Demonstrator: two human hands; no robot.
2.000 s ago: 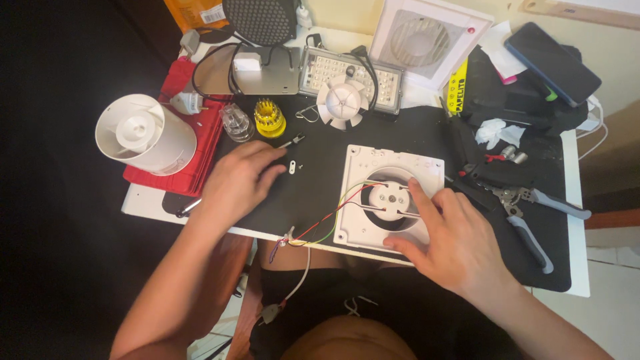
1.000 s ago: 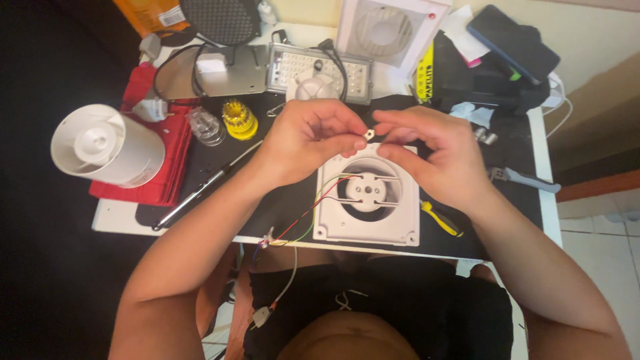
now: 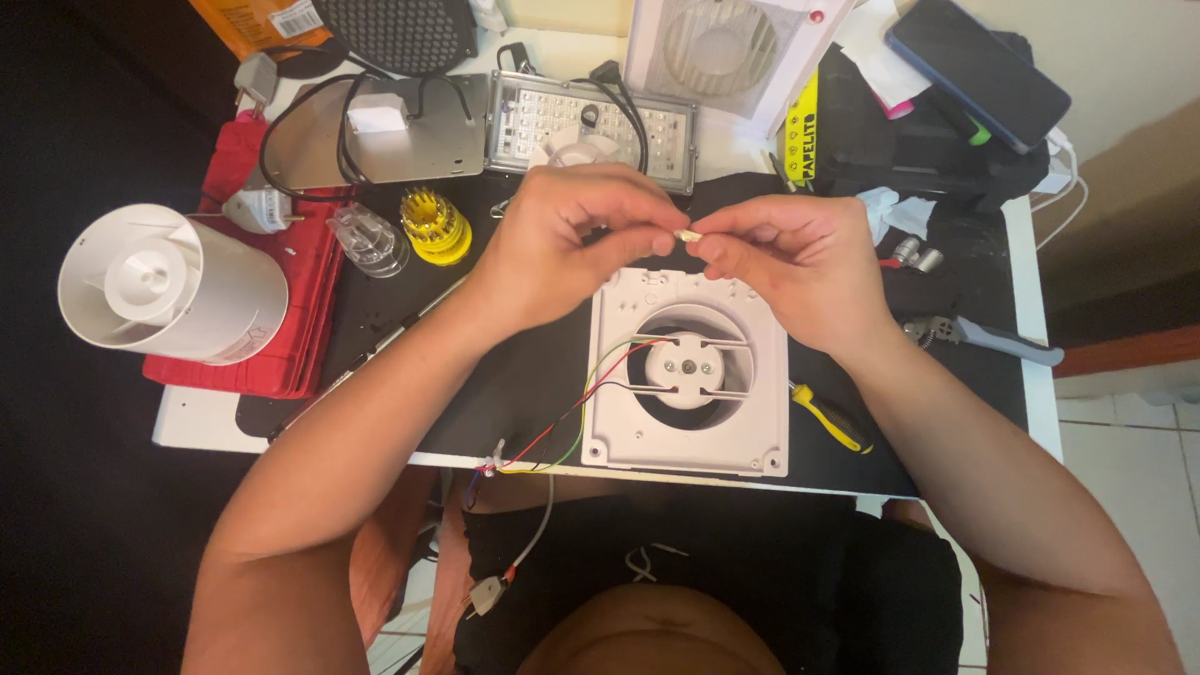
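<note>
A small pale piece [image 3: 689,236] is pinched between the fingertips of my left hand [image 3: 586,239] and my right hand [image 3: 792,262]; its exact kind is too small to tell. Below them, a white plastic exhaust fan frame [image 3: 619,431] lies flat on the black mat, its round motor [image 3: 685,369] in the central opening. Red, green and dark wires run left from the motor to a joint [image 3: 492,459] at the table edge. A cable hangs from there to a plug [image 3: 486,595]. Right of the frame lies a yellow and black screwdriver [image 3: 830,419].
White fan duct [image 3: 225,300] on a red case [image 3: 314,319] at left, beside a yellow bit holder [image 3: 436,227] and clear cap [image 3: 370,241]. Behind my hands are an LED floodlight [image 3: 670,141], fan impeller [image 3: 579,145] and white grille [image 3: 647,47]. Pliers [image 3: 1003,339] and a phone [image 3: 980,75] lie at right.
Two seconds ago my left hand was on the mat and my right on the fan frame; both now meet above it around the small piece. The screwdriver beside the frame has come into sight.
</note>
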